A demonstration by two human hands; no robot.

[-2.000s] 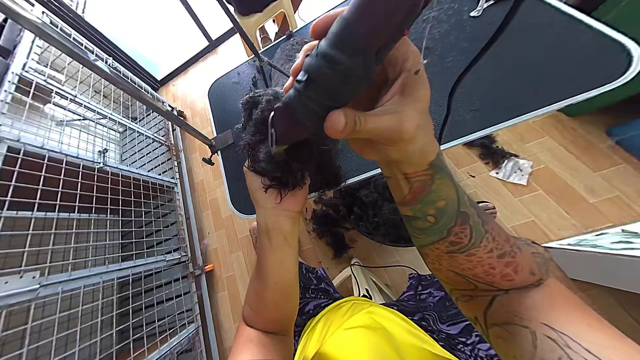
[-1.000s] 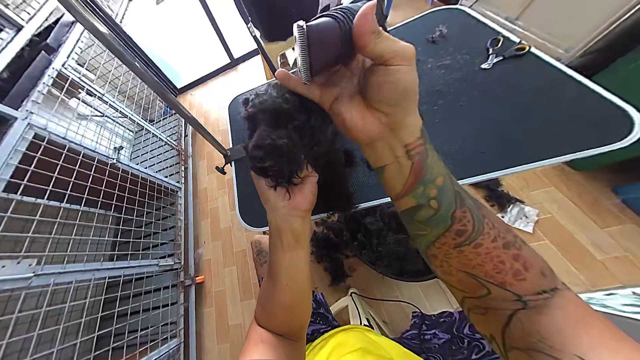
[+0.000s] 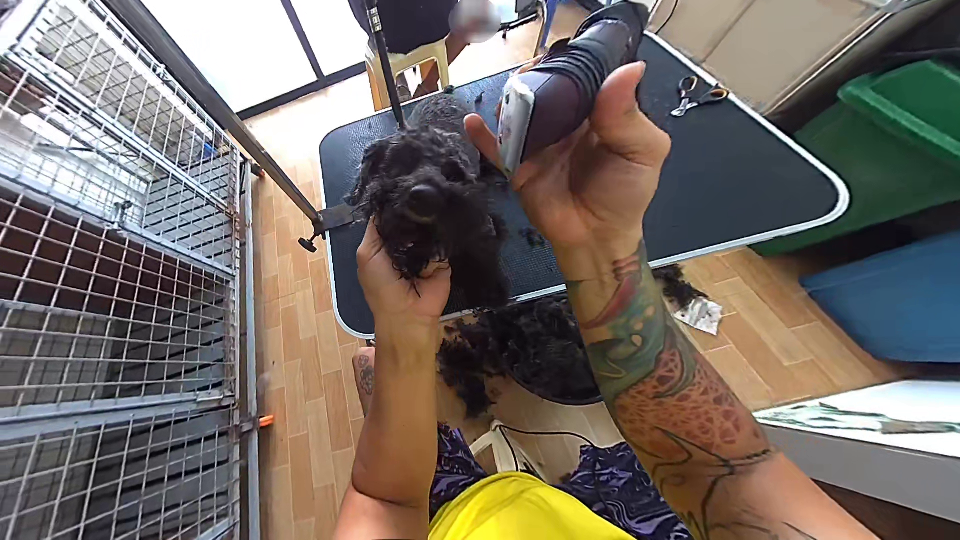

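Observation:
A black curly-haired dog [image 3: 427, 199] is on the black grooming table [image 3: 720, 187], its face toward me and its mouth partly open. My left hand [image 3: 405, 281] cups the dog's chin and beard from below, fingers partly hidden in the hair. To the right of the dog's head, my right hand [image 3: 600, 165] holds dark electric hair clippers [image 3: 570, 94]. Their pale blade end points left, apart from the dog's face. On the table's far right part lie scissors [image 3: 699, 96].
Metal wire cages [image 3: 120, 300] line the left side, beside a grooming arm post [image 3: 262, 161]. Cut black hair [image 3: 525, 349] lies below the near table edge. A person [image 3: 405, 26] is beyond the table. Green [image 3: 870, 180] and blue [image 3: 892, 292] bins stand right.
The clippers were over the dog's head two seconds ago and are now apart from it, held to the right. The dog's face shows more plainly. The view has shifted.

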